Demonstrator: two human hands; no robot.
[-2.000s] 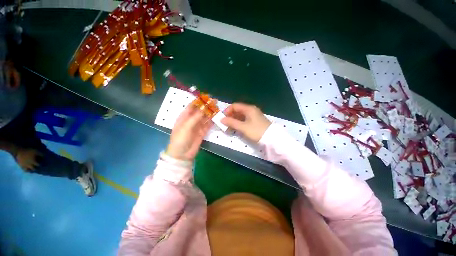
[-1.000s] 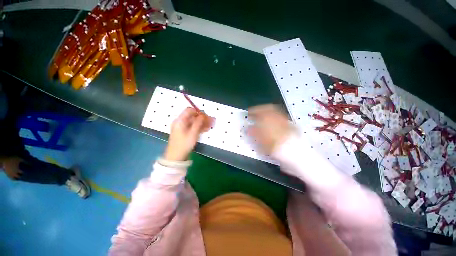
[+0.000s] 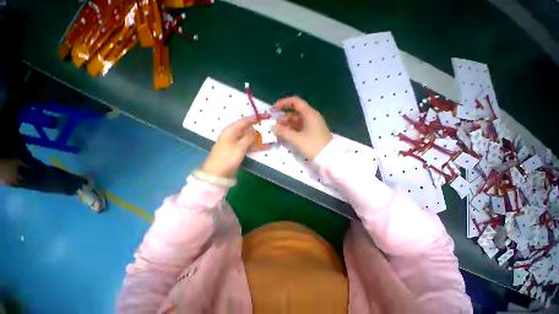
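Note:
My left hand (image 3: 231, 147) holds an amber wired part (image 3: 262, 142) by its left side, over the near pad sheet. Its red lead (image 3: 251, 101) sticks up and ends in a pale tip. A white pad (image 3: 267, 130) lies against the amber part between my hands. My right hand (image 3: 301, 130) pinches the pad's right edge. The fingertips partly hide how pad and part meet. The pad sheet (image 3: 211, 107), white with rows of dark dots, lies under both hands.
An unpadded amber pile (image 3: 110, 37) lies at upper left. A second dotted sheet (image 3: 383, 86) and a spare one (image 3: 473, 83) lie at right, beside a heap of padded parts with red leads (image 3: 509, 190). Another person's leg and shoe (image 3: 91, 197) show at left, near a blue stool (image 3: 52, 126).
My right hand, blurred over the sheet a second ago, is now at the amber part with a white pad. The earlier padded piece from two seconds ago is no longer in my hands.

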